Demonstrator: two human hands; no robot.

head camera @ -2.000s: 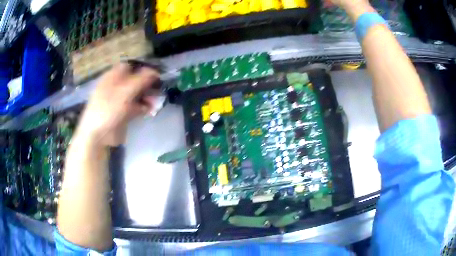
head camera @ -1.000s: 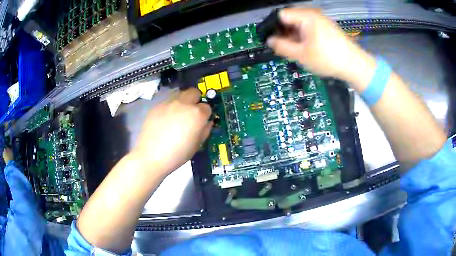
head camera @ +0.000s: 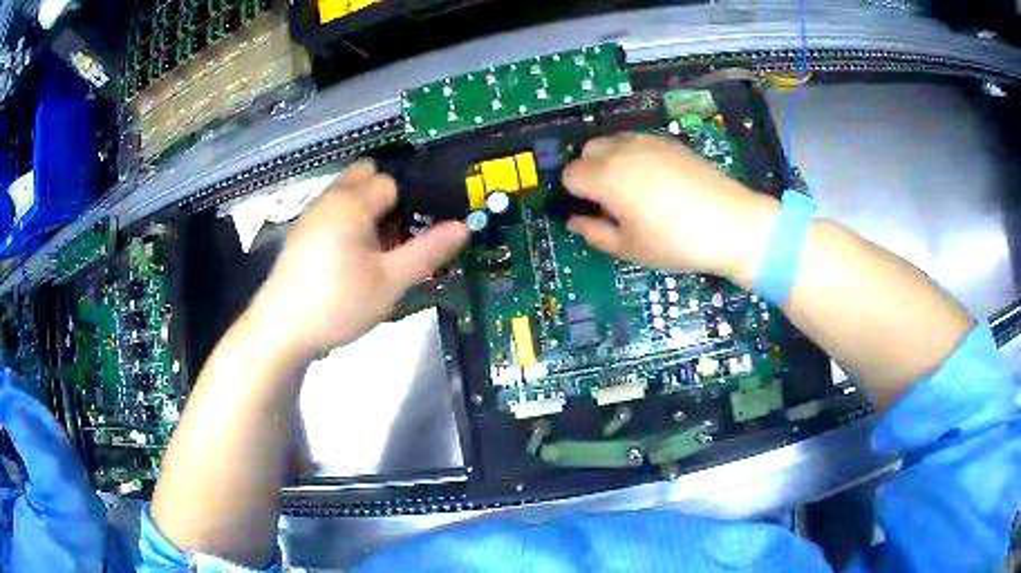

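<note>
The main circuit board [head camera: 610, 302] lies in its black pallet [head camera: 493, 459]. Yellow box capacitors [head camera: 504, 177] stand in a row at its upper left, beside electrolytic capacitors [head camera: 498, 203]. My left hand [head camera: 347, 263] is at the pallet's upper left, thumb and fingers spread, the thumb tip beside an electrolytic capacitor. A dark area with small pale and reddish spots shows between them; whether it is held is unclear. My right hand [head camera: 666, 207] is over the board's upper part, fingers bent around a dark area right of the yellow capacitors. Whether it holds a part is hidden.
A small green board strip [head camera: 515, 92] lies along the pallet's far edge. White crumpled paper [head camera: 274, 209] is behind my left hand. Another loaded pallet [head camera: 123, 336] and a person's blue sleeve [head camera: 45, 448] are at left. Behind are a blue bin [head camera: 67, 168] and stacked modules [head camera: 213, 95].
My right hand has come down from the far edge onto the board's upper part. My left hand has gone from the paper to the board, then back slightly left with its fingers spread.
</note>
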